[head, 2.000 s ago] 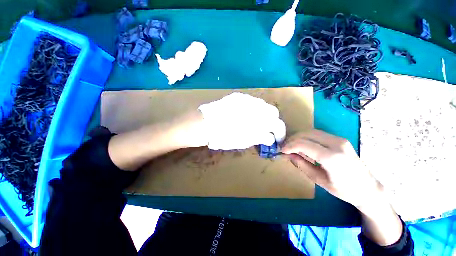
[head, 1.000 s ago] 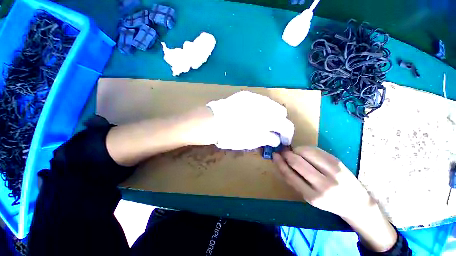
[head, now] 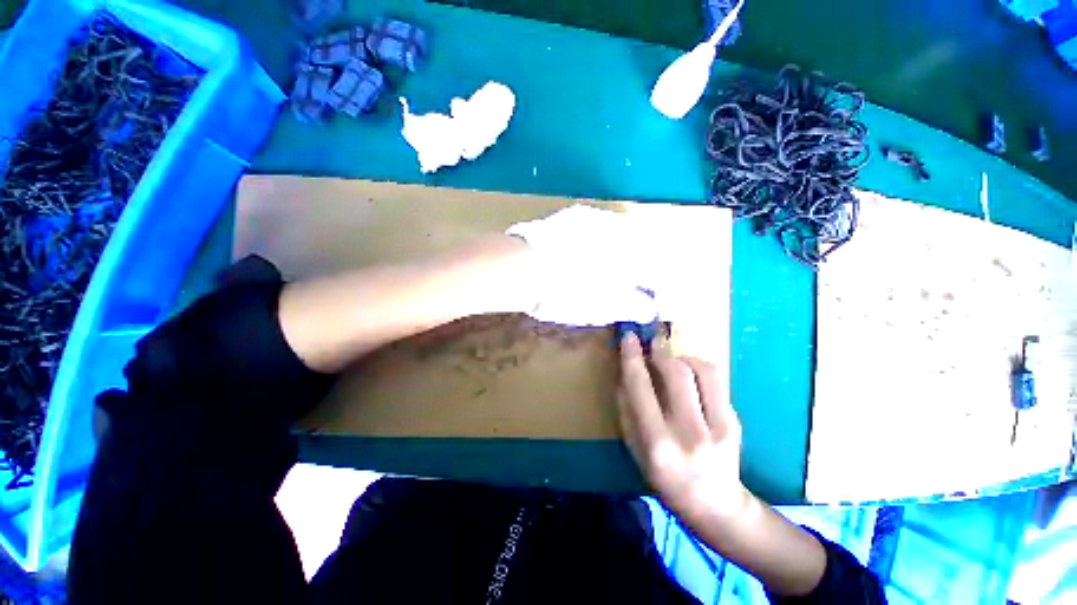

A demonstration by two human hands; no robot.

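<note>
A small blue-grey moulded plastic piece (head: 639, 331) sits between my hands over the tan cardboard pad (head: 496, 408), mostly covered by fingers. My left hand (head: 587, 270), in a white glove, holds it from the upper left. My bare right hand (head: 681, 416) touches it from below with its fingertips. A small dark bit, perhaps strap, shows at its right side. Glare on the glove hides the left fingers' exact grip.
A blue bin (head: 177, 225) of black strips is at left. Piled blue-grey pieces (head: 354, 83), a white crumpled lump (head: 463, 125), a white nozzle bottle (head: 685, 83) and tangled black straps (head: 789, 148) lie beyond the pad. A paler board (head: 921, 355) at right bears a blue-grey piece (head: 1025, 388).
My right hand has moved left and now reaches the piece from below rather than from the right. The neighbouring piece on the paler board has come fully into view.
</note>
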